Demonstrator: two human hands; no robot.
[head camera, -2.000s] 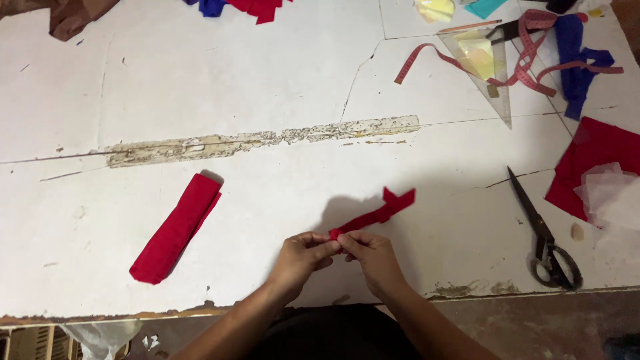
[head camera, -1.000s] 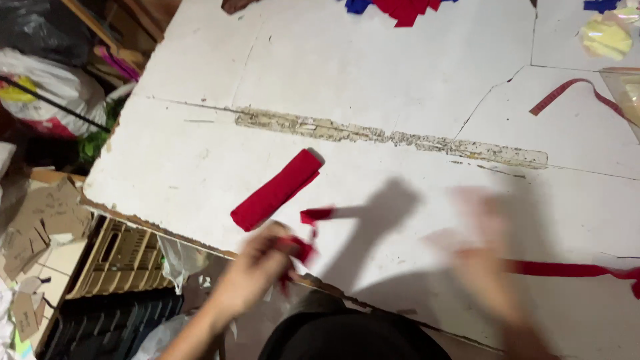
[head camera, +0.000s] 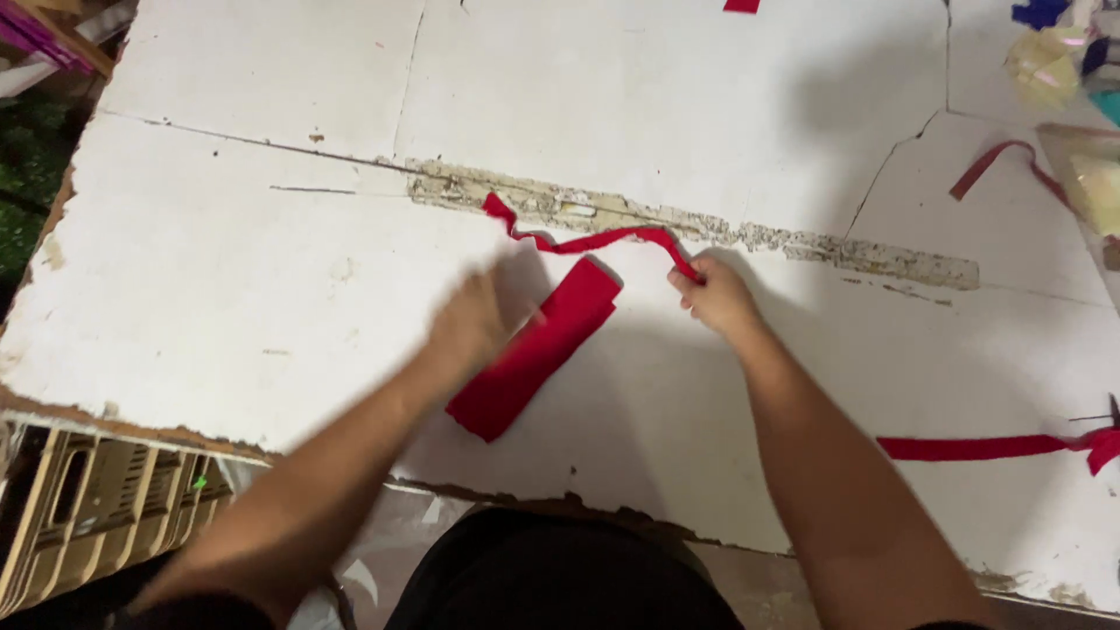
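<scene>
A narrow red fabric strip (head camera: 604, 241) lies wavy across the worn filled seam of the white table, its right end pinched in my right hand (head camera: 717, 293). Just below it a folded red cloth (head camera: 547, 350) rests diagonally on the tabletop. My left hand (head camera: 477, 315), blurred by motion, is over or beside the left side of that cloth; whether its fingers hold anything cannot be made out. Another red strip (head camera: 971, 449), with a bunched or knotted part at its right end, lies to the right of my right forearm.
A measuring tape (head camera: 993, 162) and a clear set square (head camera: 1067, 144) lie at the right, near yellow and blue fabric scraps (head camera: 1041, 66). Part of the scissors (head camera: 1113, 411) shows at the right edge. A plastic crate (head camera: 114, 499) stands below the table's chipped front edge.
The narrow strip is now stretched out above the folded cloth, with its right end in my right hand. A second ago red fabric was bunched at my left hand. The view has shifted.
</scene>
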